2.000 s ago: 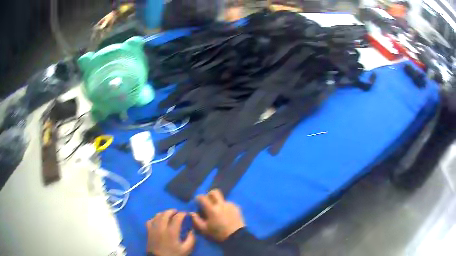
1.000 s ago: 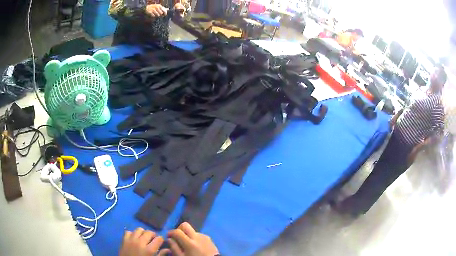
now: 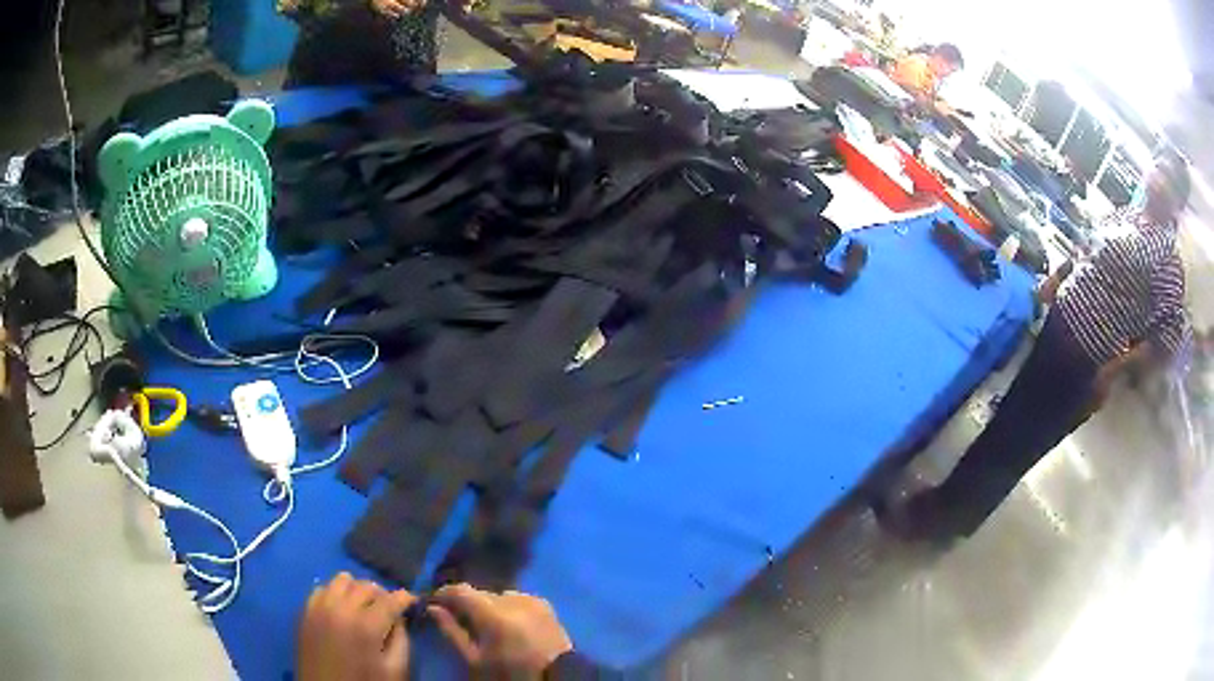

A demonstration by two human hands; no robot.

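My left hand (image 3: pixel 352 631) and my right hand (image 3: pixel 502 631) are close together at the bottom of the view. Their fingertips meet around a small dark piece, which looks like the end of a black strap (image 3: pixel 482 543). The fingers hide most of that end. The strap runs up from my hands into a large tangled pile of black straps (image 3: pixel 533 226) on the blue table cover (image 3: pixel 746 459). Another squared strap end (image 3: pixel 396 535) lies flat just above my left hand.
A green fan (image 3: pixel 191 220) stands at the left. A white controller (image 3: pixel 264 426) with a cable and yellow-handled scissors (image 3: pixel 163 412) lie below it, beside a white board (image 3: pixel 93 572). Red trays (image 3: pixel 885 173) are at the far right. A person in a striped top (image 3: pixel 1125 293) stands right.
My hands have come together, and a dark strap end now shows at the fingertips. The view has shifted slightly, so the table things sit a little higher and further left.
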